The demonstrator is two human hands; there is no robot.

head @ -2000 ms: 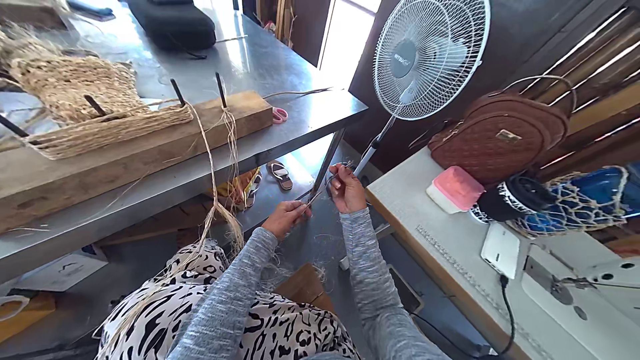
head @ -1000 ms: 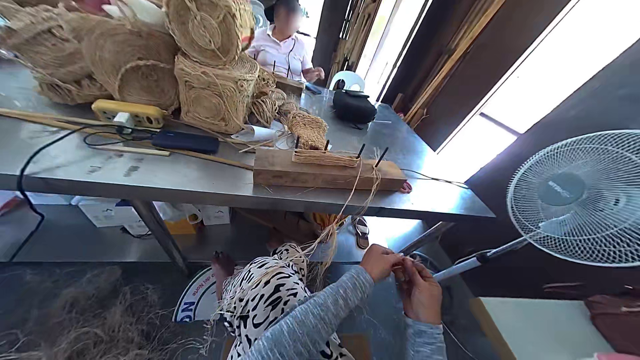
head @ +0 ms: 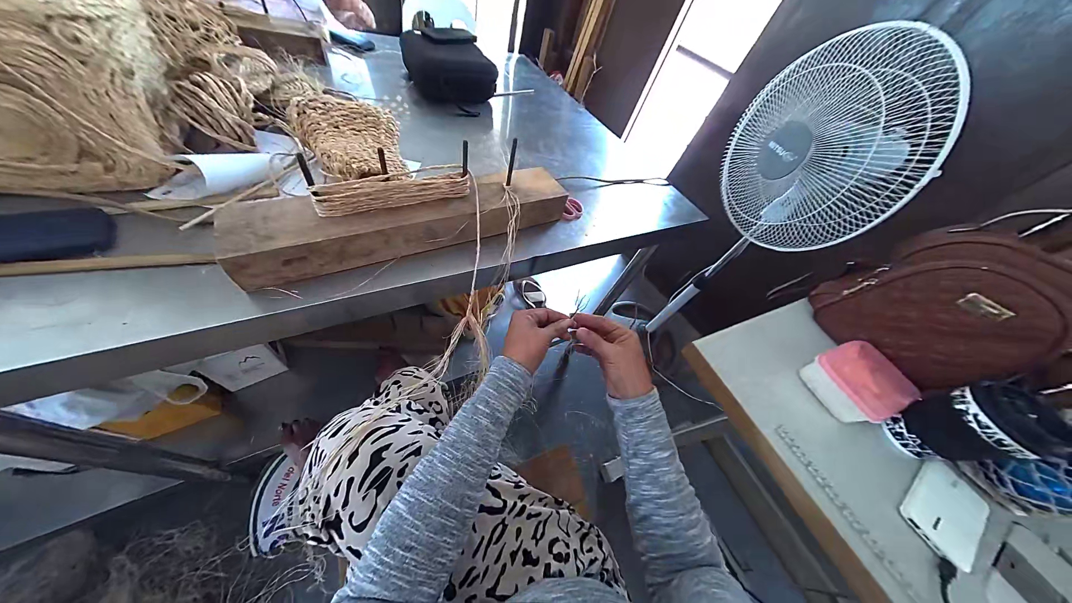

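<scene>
My left hand (head: 536,337) and my right hand (head: 615,350) meet fingertip to fingertip beyond my lap, pinching a small dark, thin strand between them; its details are too small to tell. To their left, loose natural fibre strands (head: 474,322) hang from a wooden block (head: 394,230) on the metal table down toward my lap. Upright metal pegs (head: 465,157) stand in the block, and braided fibre cord (head: 389,194) is wound around several of them. A woven fibre piece (head: 345,134) lies behind the block.
A white stand fan (head: 846,138) rises at the right. Beside it, a side table (head: 754,360) holds a brown bag (head: 946,310), a pink-lidded container (head: 867,381) and a white device (head: 945,512). Pink-handled scissors (head: 572,209) and a black case (head: 448,67) lie on the metal table (head: 126,310).
The view has swung left and back again. My hands, a little apart two seconds ago, are now together at the fingertips.
</scene>
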